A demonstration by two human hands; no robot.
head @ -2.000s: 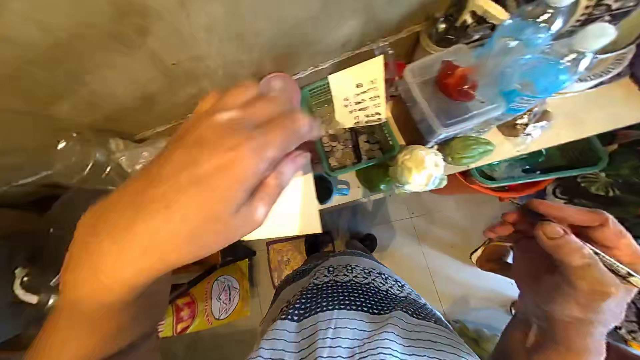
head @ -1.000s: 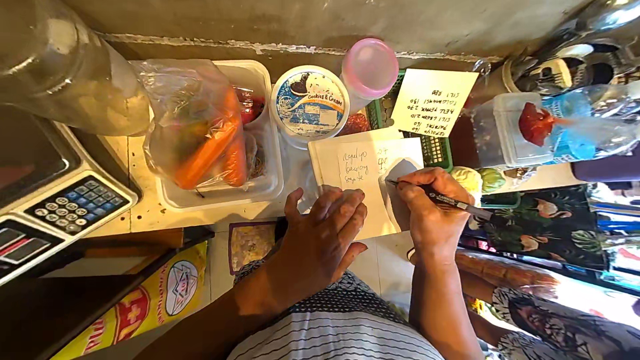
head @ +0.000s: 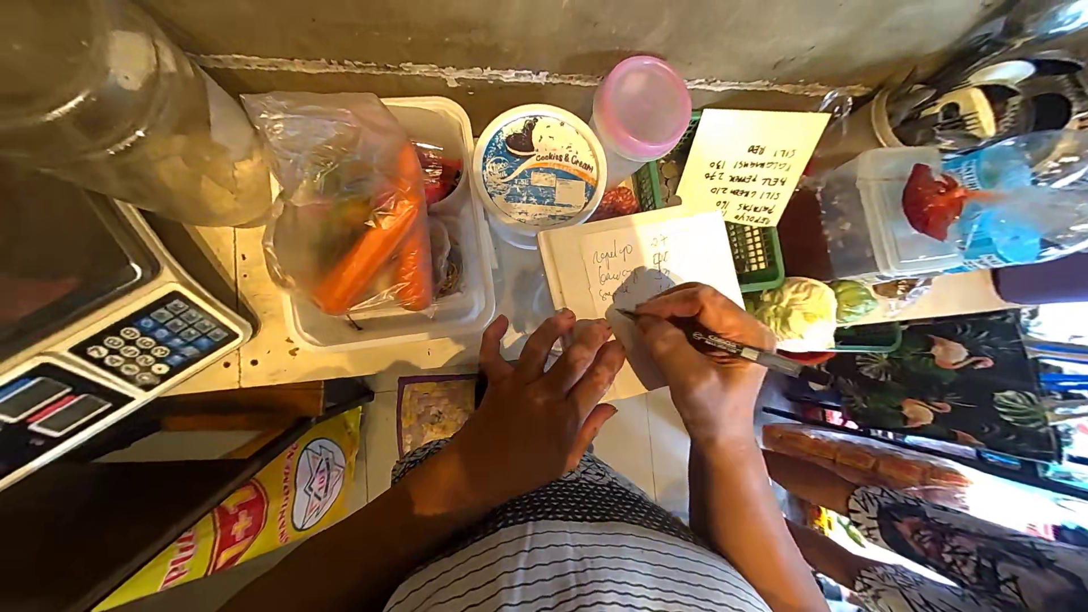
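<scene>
My right hand (head: 710, 357) grips a dark marker pen (head: 731, 344), its tip touching a pale sheet of paper (head: 616, 263) that bears several handwritten lines. The sheet lies on a larger cream piece of card or paper (head: 710, 242). My left hand (head: 552, 391) rests palm down with spread fingers at the sheet's lower left edge and holds nothing. A round ice cream tub (head: 540, 170) stands just beyond the paper, beside a container with a pink lid (head: 650, 106). A second handwritten card (head: 739, 161) leans on a green plastic basket (head: 761, 272).
On the left are a digital scale (head: 153, 340), a large clear jar (head: 170, 127) and a white tub (head: 382, 331) with bagged carrots (head: 374, 251). Cabbage (head: 799, 310), a clear plastic box (head: 875, 212) and bottles (head: 1020, 212) stand on the right. Another person's patterned clothing (head: 943, 535) shows at lower right.
Two seconds ago my left hand was raised and my right hand held the pen far right, away from the paper. Both are now at the paper. The view has swung left.
</scene>
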